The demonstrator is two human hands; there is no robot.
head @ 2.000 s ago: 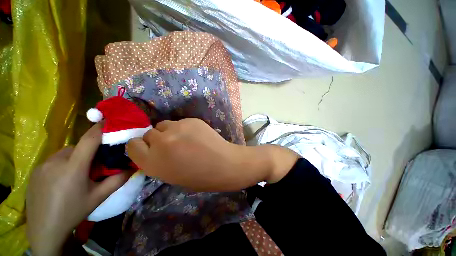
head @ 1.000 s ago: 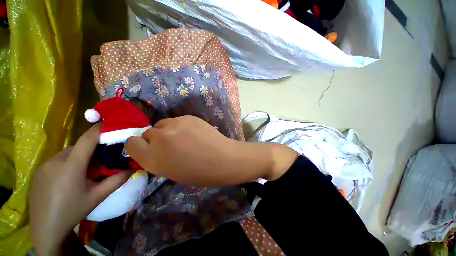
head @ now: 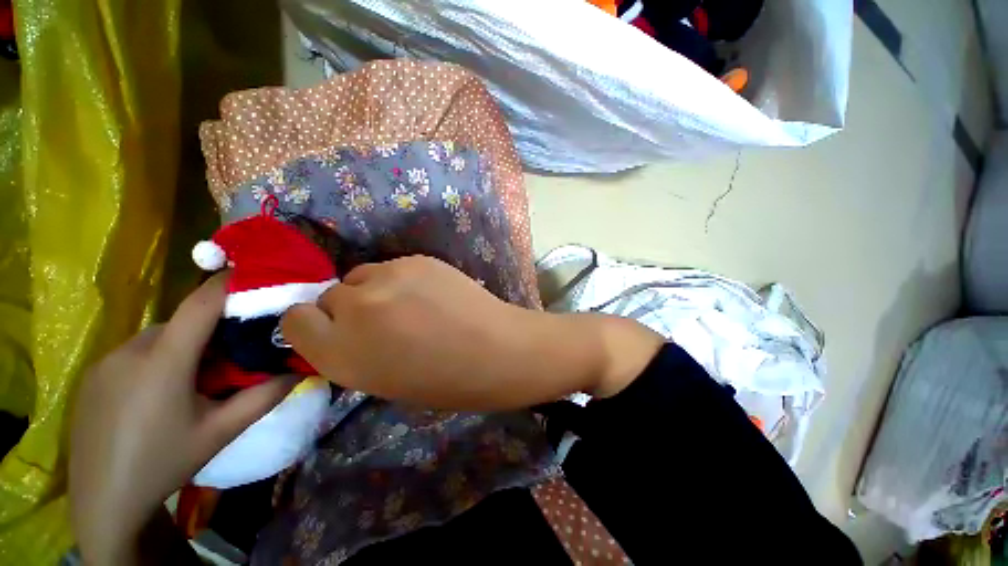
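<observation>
A plush penguin with a white belly lies on the apron, belly up. It wears a red Santa hat with a white band, a white pompom and a thin red loop at the top. My left hand holds the penguin around its neck and side. My right hand is closed with its fingertips pinching at the face, just below the hat band. A white eye ring shows beside the fingertips. Whether the right fingers hold a tool is hidden.
A yellow woven sack hangs at the left. A large white sack with black and orange toys inside stands at the top. A crumpled white bag lies on the tiled floor. A stuffed sack is at the right.
The hands and penguin have shifted only slightly. More of the white eye ring shows beside my right fingertips than two seconds ago. Both hands keep their places on the toy.
</observation>
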